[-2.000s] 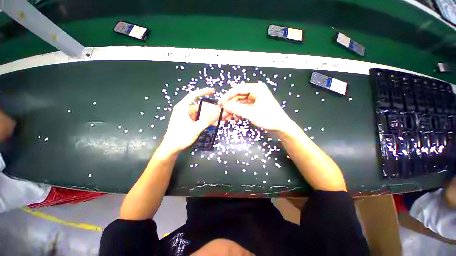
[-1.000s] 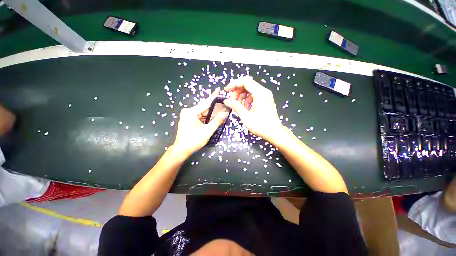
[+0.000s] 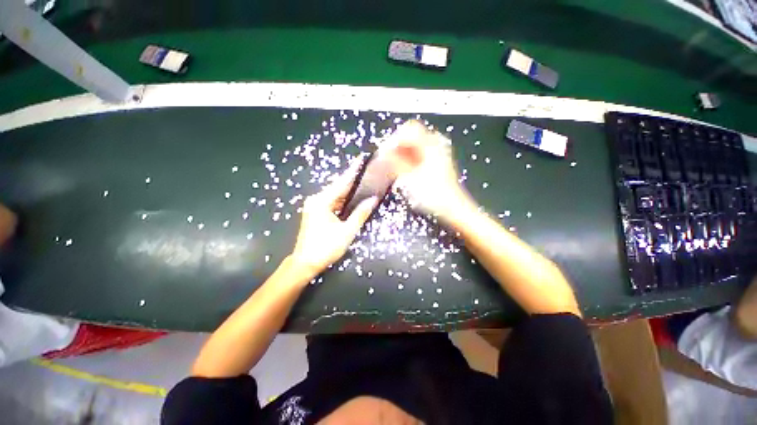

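My left hand (image 3: 328,228) holds a dark mobile phone (image 3: 370,183), tilted, over the middle of the bench. My right hand (image 3: 425,170) is at the phone's upper end and is blurred; whether its fingers hold a small part cannot be seen. Many tiny white parts (image 3: 390,236) lie scattered on the dark green bench around and below both hands. One phone (image 3: 538,138) lies still on the bench to the right, near the white strip.
A white edge strip (image 3: 274,95) runs behind the bench. Beyond it, several phones lie on the green belt (image 3: 332,66). A shiny black blister tray (image 3: 685,203) is at far right. A metal post (image 3: 70,54) slants in at upper left. Other people's sleeves show at both sides.
The phone in my left hand has turned, with its keypad end no longer pointing down. My right hand has shifted on its upper end. The belt phones have moved left.
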